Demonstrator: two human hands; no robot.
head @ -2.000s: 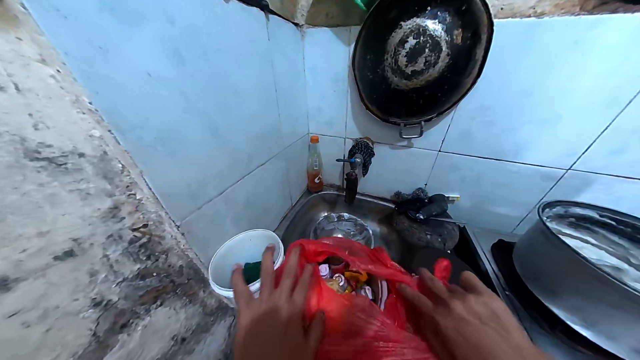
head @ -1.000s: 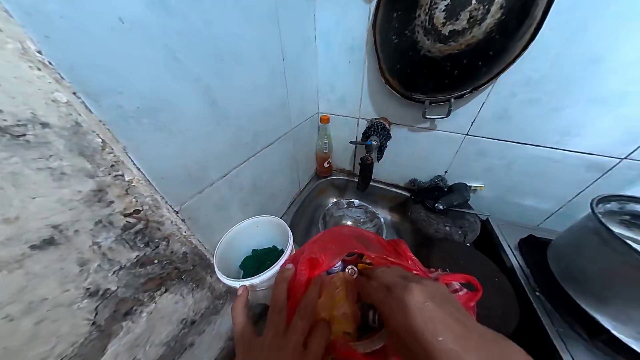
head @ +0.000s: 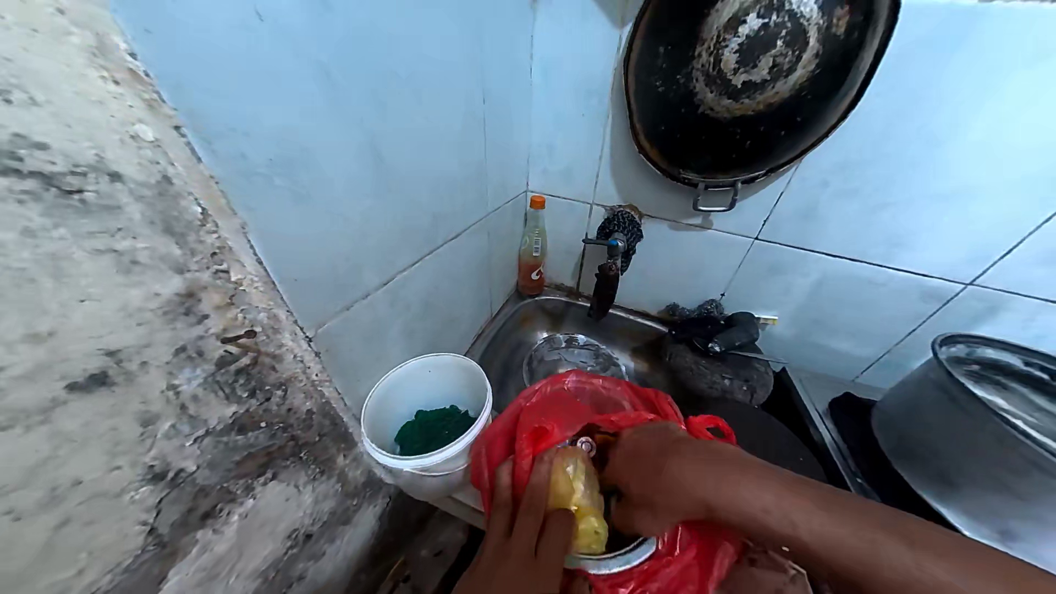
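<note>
A red plastic bag [head: 544, 404] stands with its mouth open at the lower middle, in front of the sink. My left hand [head: 528, 528] lies against the bag's near left side, its fingers touching a clear bag of yellow stuff [head: 577, 495]. My right hand [head: 648, 474] reaches down inside the red bag from the right; its fingertips are hidden, so what they touch does not show. Between the hands, the rim of a metal bowl or pot [head: 615, 561] shows inside the bag.
Left of the bag stands a white bucket [head: 426, 363] with green material [head: 433, 429]. Behind are a steel sink [head: 503, 330], a cloth-wrapped faucet [head: 615, 256] and a bottle with an orange cap [head: 534, 247]. A blackened wok [head: 755, 74] hangs above; a large metal pot [head: 957, 437] stands right.
My right hand has moved from the red bag's right edge into its mouth. My left hand has shifted to the near side, by the yellow packet. The view has tilted and moved closer.
</note>
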